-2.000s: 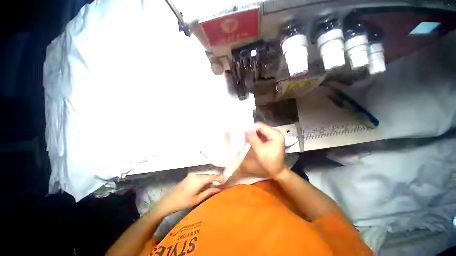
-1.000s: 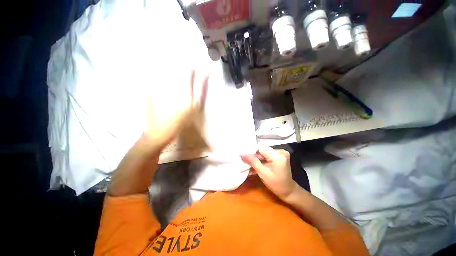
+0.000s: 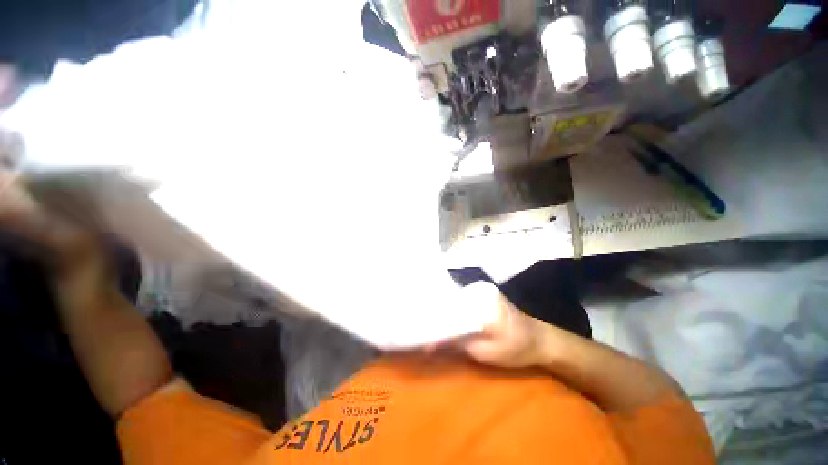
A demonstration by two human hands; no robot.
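Note:
A large white garment piece [image 3: 300,182] is spread between my hands and is strongly overexposed. My right hand [image 3: 504,331] grips its near edge in front of my body, below the machine bed. My left hand [image 3: 36,209] is at the far left, blurred and partly cut off by the picture's edge, next to the cloth's left end; its fingers are not clear. The needle area [image 3: 477,91] of the overlock machine shows to the right of the cloth, under the red label [image 3: 452,16].
Four white tension knobs [image 3: 628,44] stand at the upper right. Slim dark-and-blue snips [image 3: 685,182] lie on the table beside ruler marks [image 3: 640,222]. White fabric [image 3: 744,318] is heaped at the lower right. A metal plate [image 3: 513,238] sits at the bed's front edge.
My left hand has swung from over the pile to the far left. The white cloth is now stretched wide. My right hand has moved slightly lower. The machine bed is more exposed.

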